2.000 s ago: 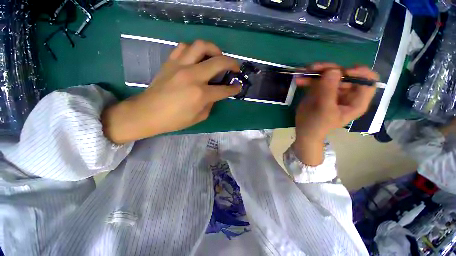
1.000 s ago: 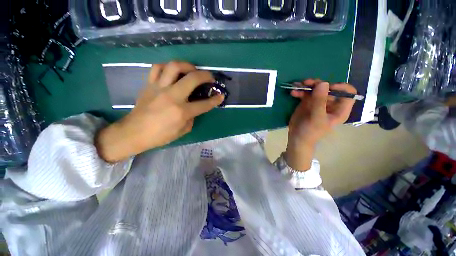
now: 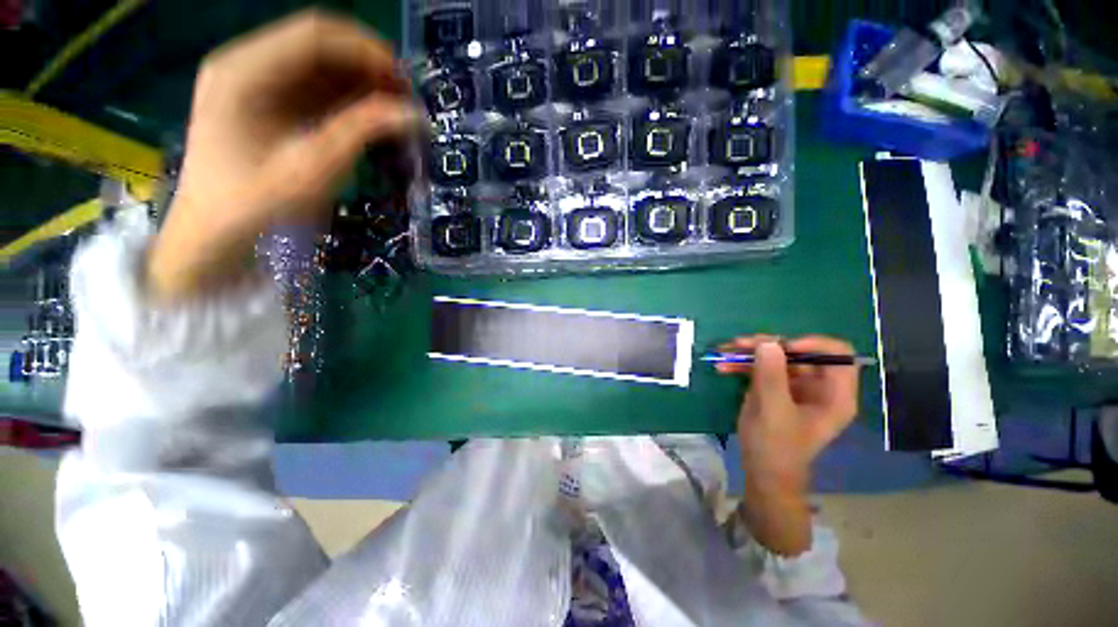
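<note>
The adhesive strip (image 3: 558, 338), dark grey with white edges, lies on the green mat. My right hand (image 3: 797, 423) is right of the strip and holds the thin pointed tool (image 3: 815, 359), its tip pointing left near the strip's white end. My left hand (image 3: 288, 135) is raised and blurred at the upper left, its fingertips at the left edge of the clear blister tray (image 3: 515, 261). Whether it holds anything cannot be told. The tray holds rows of black housings (image 3: 591, 145) with pale square outlines.
A blue bin (image 3: 852, 116) with small items stands at the upper right. Spare adhesive sheets (image 3: 910, 306) lie at the right, beside glossy clear trays (image 3: 1067, 270). Tangled black pieces (image 3: 374, 245) and clear plastic lie left of the blister tray. Yellow tape (image 3: 74, 129) marks the mat.
My left hand has left the strip, where it held a black housing, and moved up and left to the tray. The view has shifted to show more of the tray. My right hand still holds the tool.
</note>
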